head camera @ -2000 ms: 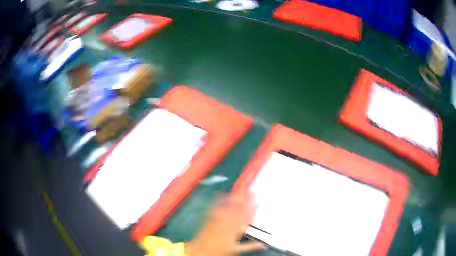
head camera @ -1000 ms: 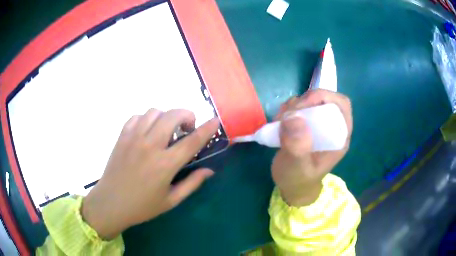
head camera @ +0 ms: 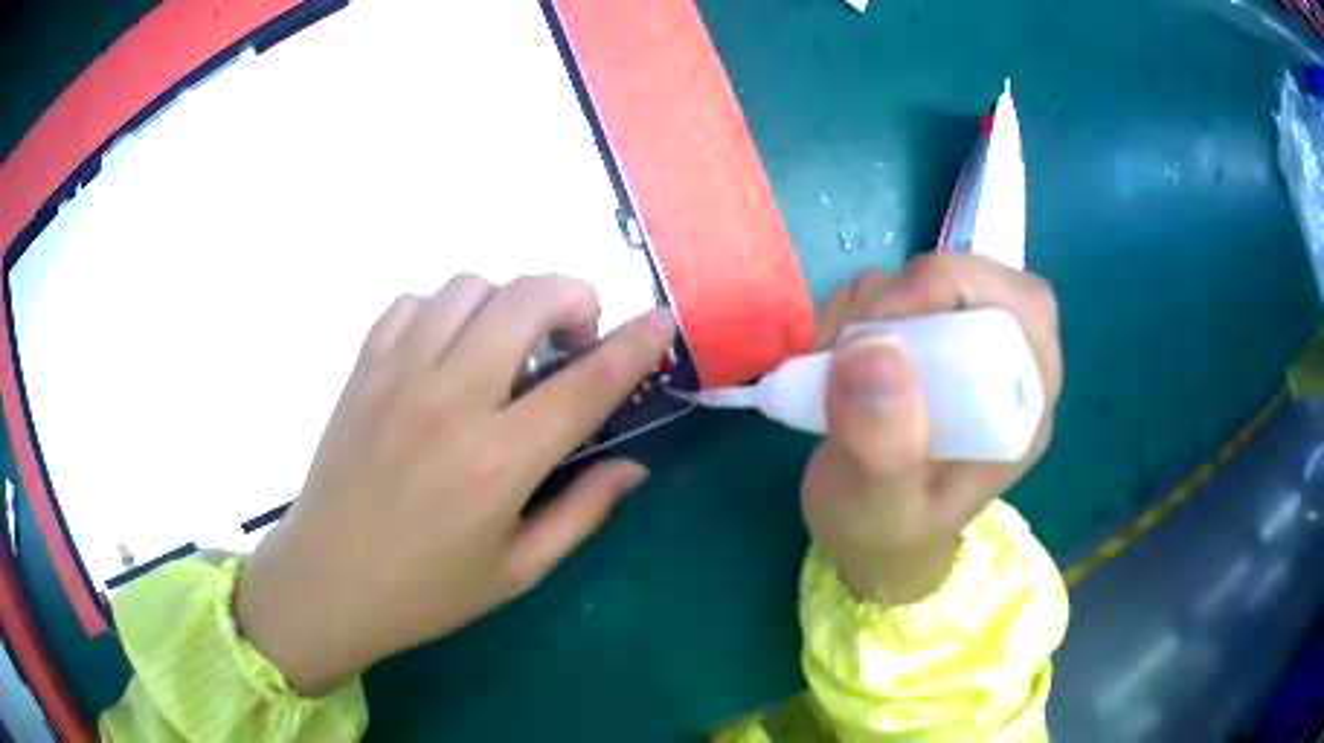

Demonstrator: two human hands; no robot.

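A white display panel (head camera: 291, 276) with a thin black edge lies on a red-orange foam pad (head camera: 697, 174). My left hand (head camera: 450, 436) lies over the panel's near right corner, index finger pressing the dark edge, thumb apart and off the panel. A small shiny grey thing shows between its fingers; I cannot tell what it is. My right hand (head camera: 908, 421) grips a white needle-tip glue bottle (head camera: 987, 385), held sideways with its tip pointing left at the corner beside my left index fingertip. Whether glue is coming out is too small to tell.
A glue tube (head camera: 995, 203) with a pale nozzle and red band stands out behind my right hand. Clear plastic (head camera: 1302, 174) is at the right edge. Another red pad's edge (head camera: 32, 653) shows at the lower left, with a small white strip (head camera: 10, 511) near it.
Two seconds ago the view swept over several panels on pads. Since one second ago, both hands keep nearly the same pose; the bottle tip has moved slightly over the panel's corner.
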